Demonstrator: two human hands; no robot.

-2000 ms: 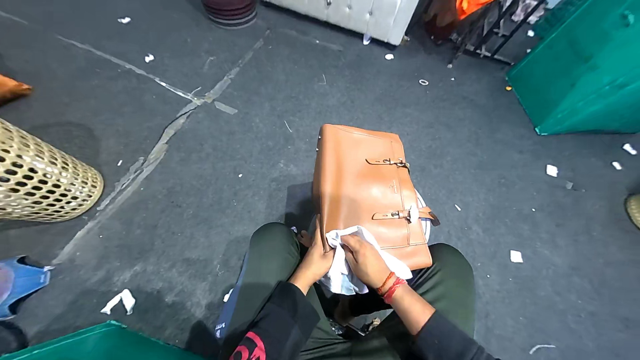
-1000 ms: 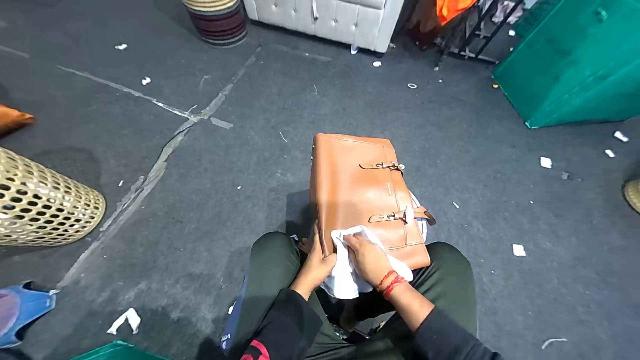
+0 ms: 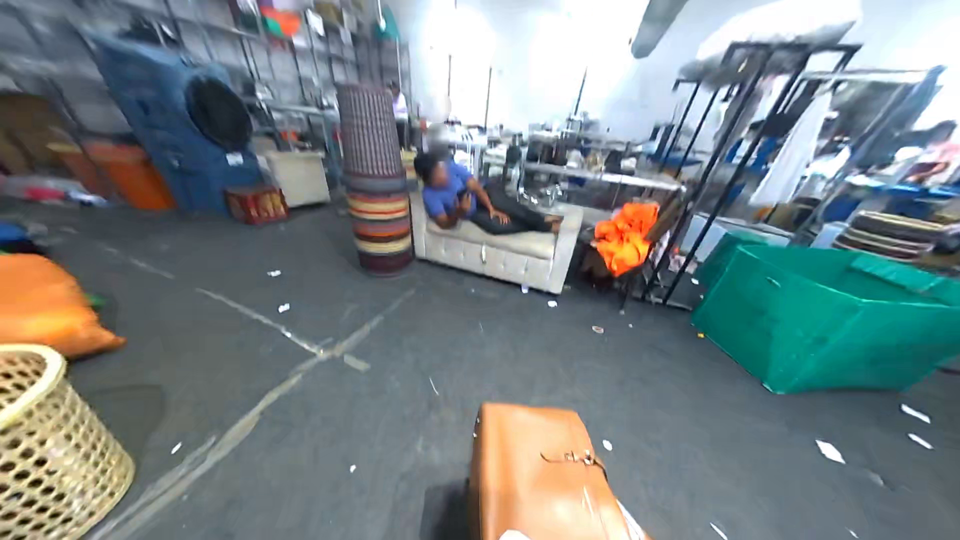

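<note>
A tan leather bag (image 3: 532, 465) with a small strap and buckle (image 3: 581, 457) stands at the bottom of the head view, its lower part cut off by the frame edge. A bit of white cloth (image 3: 516, 535) shows against the bag at the very bottom. Neither my left hand nor my right hand is in view, so what they hold is hidden.
A woven cane basket (image 3: 60, 450) and an orange sack (image 3: 49, 307) are at left. Ahead, a person (image 3: 469, 199) reclines on a pale sofa (image 3: 487, 255) beside stacked striped baskets (image 3: 379, 225). A green bin (image 3: 840, 322) stands right. Paper scraps dot the dark floor.
The view has tilted up to the room, and both hands, earlier at the white cloth on the bag's lower part, have left the frame.
</note>
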